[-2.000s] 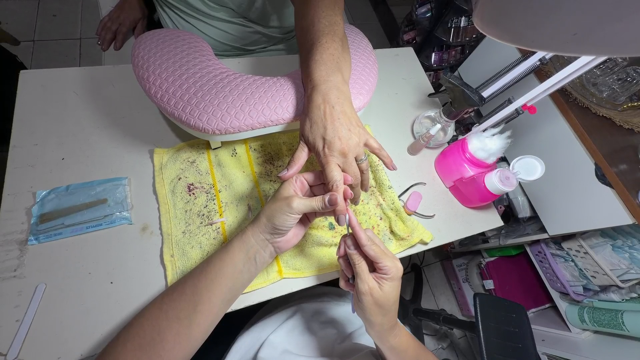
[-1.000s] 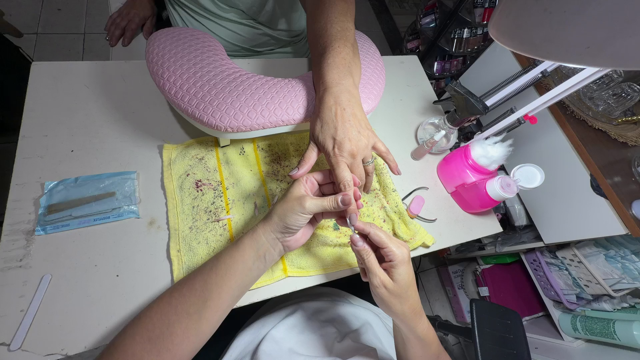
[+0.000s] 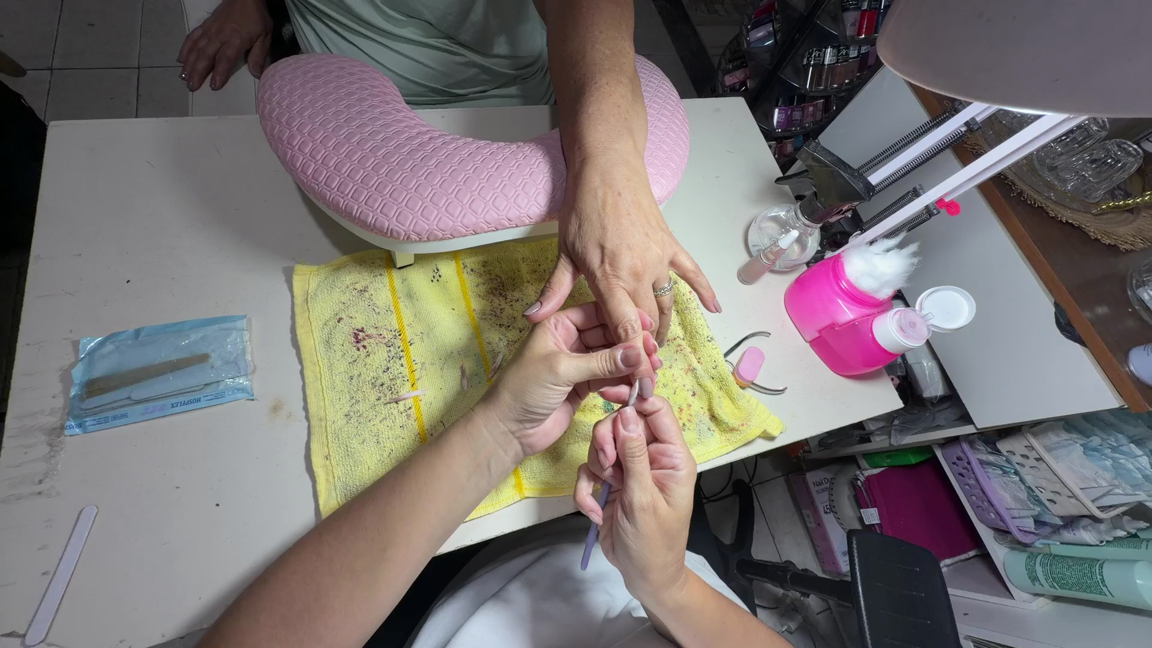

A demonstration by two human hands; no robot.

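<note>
My left hand [image 3: 551, 373] grips a finger of the other person's hand [image 3: 616, 229], its thumb on top near the fingertip. In my right hand [image 3: 643, 486] is a slim manicure tool with a purple handle [image 3: 590, 540]; its metal tip [image 3: 634, 392] meets the end of that finger at the nail. That person's forearm lies across a pink padded armrest [image 3: 432, 184]. Under the hands is a yellow towel [image 3: 355, 432] with dark and reddish specks. Cuticle nippers [image 3: 767, 390] and a small pink item [image 3: 749, 365] lie at the towel's right edge.
A pink pump bottle [image 3: 841, 315] with white cotton [image 3: 880, 266], a glass jar [image 3: 783, 236] and a lamp [image 3: 1017, 54] stand right. On the left of the white table [image 3: 180, 504] lie a blue pouch [image 3: 160, 373] and a nail file [image 3: 61, 576]. An open shelf [image 3: 972, 576] holds baskets.
My hands stay at the same person's finger throughout. My right hand and the tool have shifted slightly at the fingertip. The view has moved a little.
</note>
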